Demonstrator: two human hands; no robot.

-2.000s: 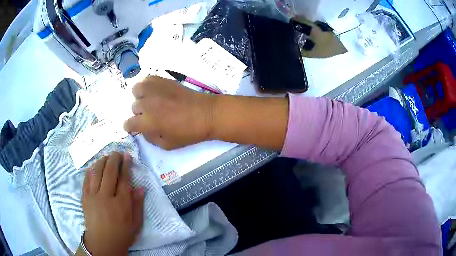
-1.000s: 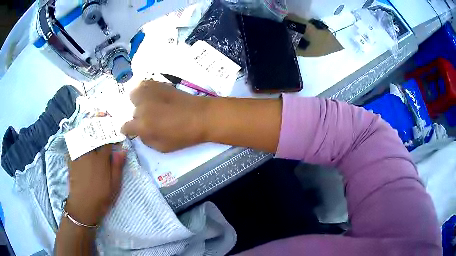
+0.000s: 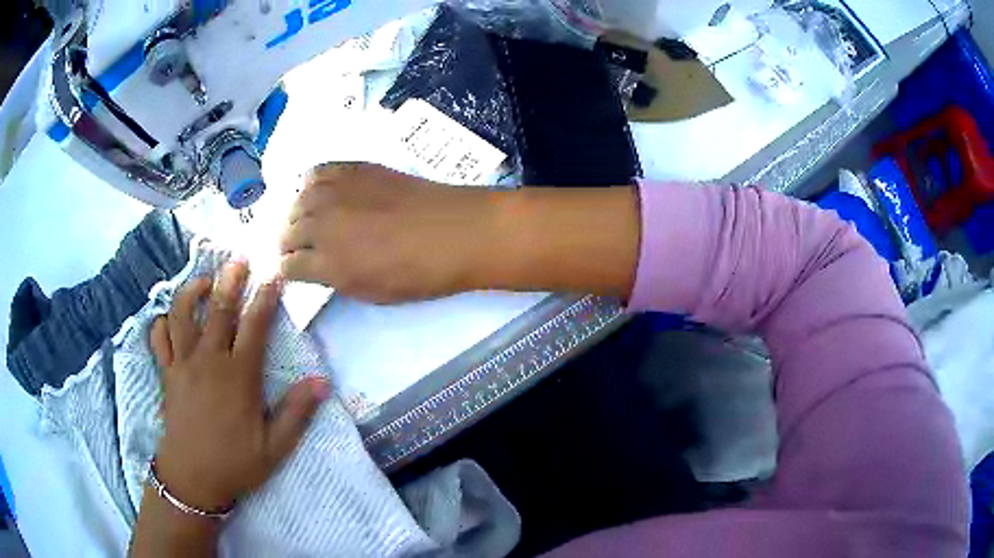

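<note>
The pale striped garment (image 3: 316,480) lies on the machine table under my left hand (image 3: 218,381), which rests flat on it with fingers spread. Its dark grey gathered band (image 3: 104,292) runs along the left to the machine. My right hand (image 3: 365,232) is curled at the garment's edge near the needle area; its fingertips are in glare, so its hold cannot be told. A white label (image 3: 308,305) shows partly between the hands. The sewing machine (image 3: 234,174) head stands above; its needle is washed out by bright light.
A phone (image 3: 569,114), a crumpled black plastic bag (image 3: 463,71), a printed slip (image 3: 447,142) and a brown cardboard piece (image 3: 687,87) lie behind my right forearm. A ruler strip (image 3: 501,381) edges the table. A red object (image 3: 943,180) and blue bins are at right.
My left hand has moved up and spread flat on the garment. The label between the hands is now mostly covered. The pink snips no longer show. The view has shifted slightly.
</note>
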